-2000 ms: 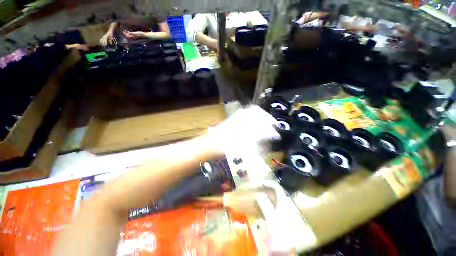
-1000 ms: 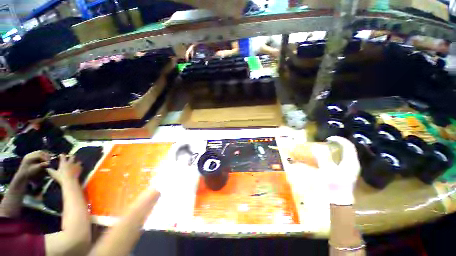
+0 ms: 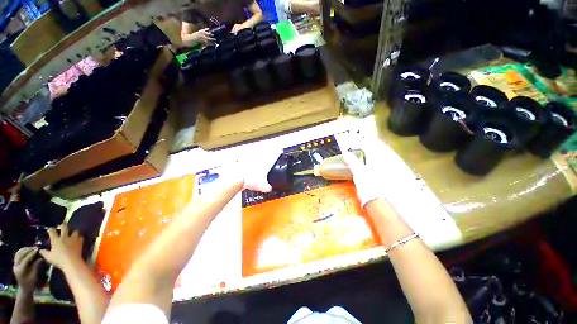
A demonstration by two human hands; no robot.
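My left hand [image 3: 257, 175], in a white glove, holds a black cylindrical speaker housing [image 3: 279, 172] tilted on its side above the printed work mat [image 3: 304, 228]. My right hand [image 3: 367, 176], also white-gloved, holds a pale tan glue bottle [image 3: 333, 168]. Its narrow nozzle points left, at the housing's open end. I cannot tell whether the nozzle touches it. The housing's inside is hidden from view.
Several upright black housings [image 3: 483, 147] stand at the right. A cardboard tray [image 3: 269, 118] with black cylinders is behind the mat. Stacked cartons [image 3: 120, 152] are at left, beside another person's hands [image 3: 63, 247]. A clear plastic wad [image 3: 358, 101] lies by the shelf post.
The housing, upright near my left hand a second ago, is now held tilted in it. My right hand has moved left with the bottle now visible at the housing. The view has shifted.
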